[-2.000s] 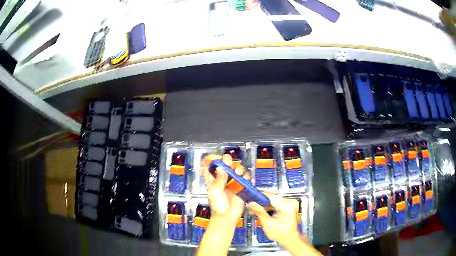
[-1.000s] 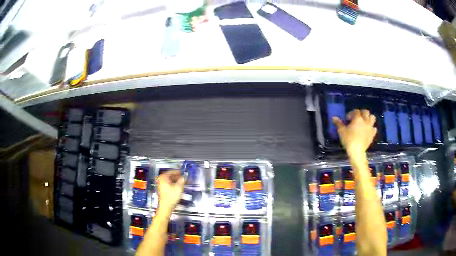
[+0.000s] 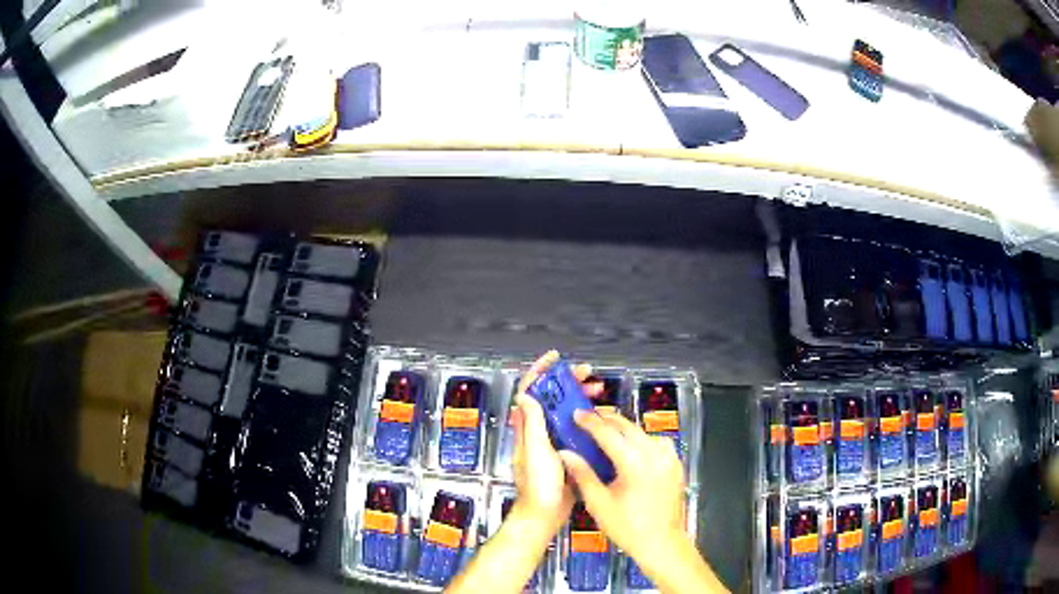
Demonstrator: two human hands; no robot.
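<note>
A phone with its plain blue back cover (image 3: 571, 420) facing up is held between both hands above the near clear tray (image 3: 362, 464). My left hand (image 3: 539, 458) holds it from the left and below. My right hand (image 3: 633, 473) presses on its lower right part. The near tray holds keypad phones (image 3: 461, 425) with orange labels in two rows. The hands hide some of its pockets. The black cover tray (image 3: 865, 284) at the upper right holds several blue covers (image 3: 955, 304) on its right side.
A second clear tray (image 3: 757, 511) of phones lies at right. A black tray (image 3: 296, 435) with grey pieces lies at left. The white shelf (image 3: 465, 116) above bears a green tin (image 3: 609, 42), a smartphone (image 3: 688, 87), a purple case (image 3: 761, 81) and another keypad phone (image 3: 866, 70).
My right hand has come back from the cover tray, whose leftmost blue cover is gone. My left hand has lifted from the clear tray. Both hands now hold a blue-backed phone.
</note>
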